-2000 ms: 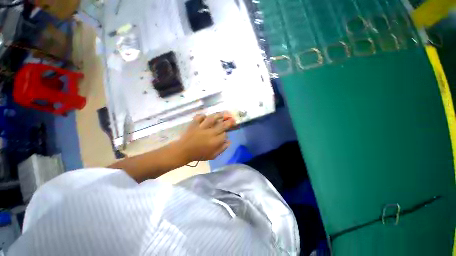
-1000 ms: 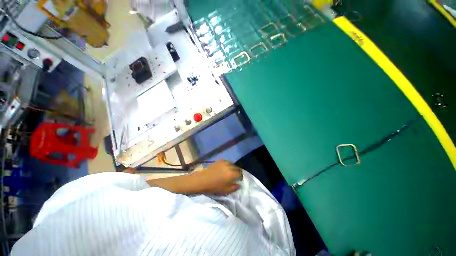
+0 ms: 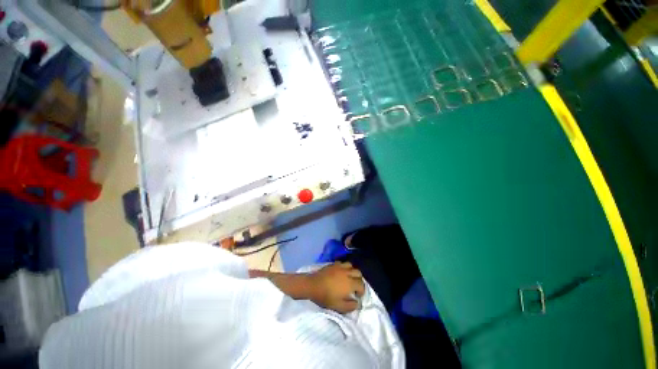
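My left hand (image 3: 339, 287) rests low on the white coat at my lap, fingers curled, palm hidden. I cannot tell if it holds anything. My right hand is out of view. On the white machine (image 3: 288, 155), a black fixture (image 3: 211, 83) sits at the back under a yellow-orange press head (image 3: 177, 36), which appears to touch it. A red button (image 3: 305, 195) is on the machine's front edge. One thin metal frame (image 3: 532, 298) lies on the green mat (image 3: 469, 194). A clear blister tray (image 3: 404, 61) holds several frames in its near rows.
A small black block (image 3: 273, 66) lies on the machine plate. Yellow edging (image 3: 595, 180) runs along the mat's right side, with the dark belt beyond. A yellow bar (image 3: 559, 32) crosses the upper right. A red stool (image 3: 47, 171) stands on the floor at left.
My left hand has left the red button and dropped to my lap. The black fixture has moved back on the machine, and the press head now stands over it. The view has shifted.
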